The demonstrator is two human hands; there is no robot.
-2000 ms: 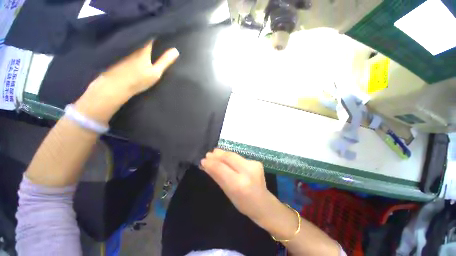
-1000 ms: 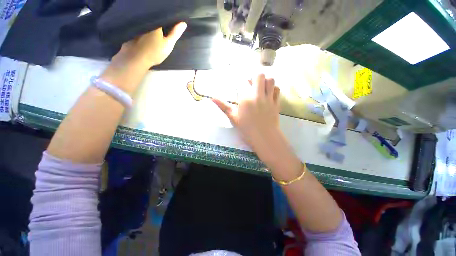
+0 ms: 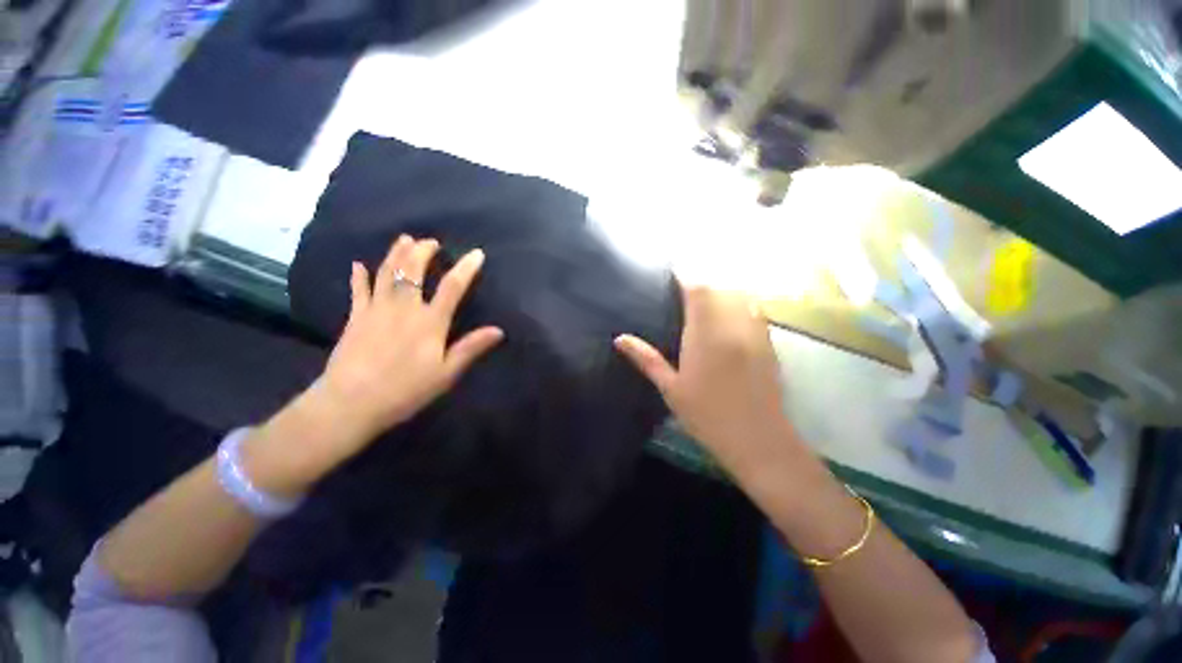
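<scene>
A black garment panel (image 3: 519, 272) lies across the front of the white table, left of and below the machine head, and hangs over the front edge. My left hand (image 3: 412, 339) rests on its left part with fingers spread. My right hand (image 3: 706, 369) is at its right edge, thumb on the cloth; whether the fingers pinch the edge is hidden by blur and glare. The presser foot area (image 3: 765, 181) of the machine (image 3: 830, 91) is blurred beside the bright lamp glare. The panel's upper right corner fades into the glare.
More black cloth (image 3: 259, 78) lies at the upper left beside printed white packaging (image 3: 156, 201). Pale scraps (image 3: 944, 369) and yellow-green and blue snips (image 3: 1056, 447) lie right of the machine. A yellow label (image 3: 1011, 275) is on the machine. A green table edge (image 3: 843, 486) runs along the front.
The black panel now lies in front of the machine, over the table's front edge. My left hand has moved down onto it. My right hand has moved from beside the needle down to the panel's right edge.
</scene>
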